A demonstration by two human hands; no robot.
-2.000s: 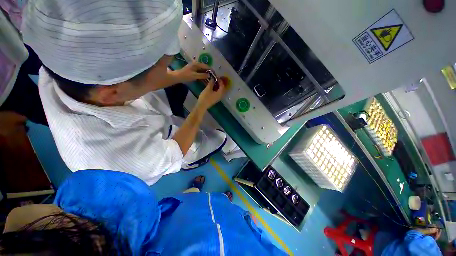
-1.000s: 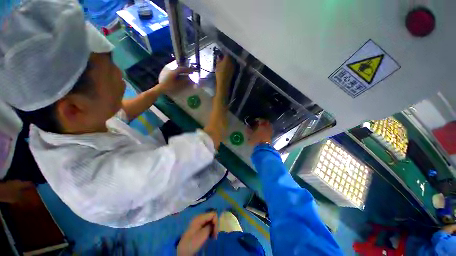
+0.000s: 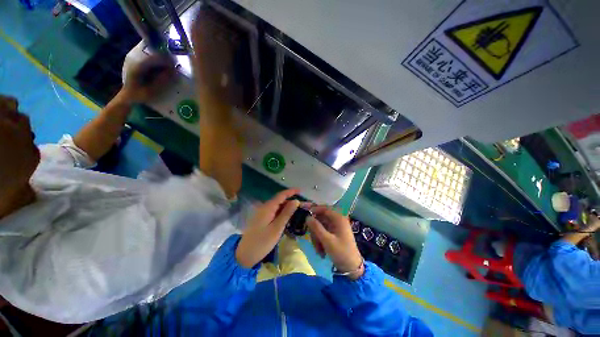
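Observation:
A small black watch housing with a shiny rim (image 3: 299, 222) is held between my two hands, low in front of the machine's front panel. My left hand (image 3: 266, 229) grips it from the left. My right hand (image 3: 334, 238) has thumb and fingers on its right side. The fingers cover part of the housing. The white press machine (image 3: 316, 187) stands just beyond, with a green button (image 3: 274, 162) on its panel and a dark open bay (image 3: 302, 122).
A person in a white smock (image 3: 125, 230) stands close at left, both arms reaching to the bay. A black compartment tray (image 3: 402, 263) with several round pieces is at my right. Beyond are a white stack with gold pieces (image 3: 427, 181) and a red stool (image 3: 483, 257).
My right hand has drawn back from the bay and met my left hand, which has risen; both now hold the housing. The view has shifted, and the white-smocked person sits further left.

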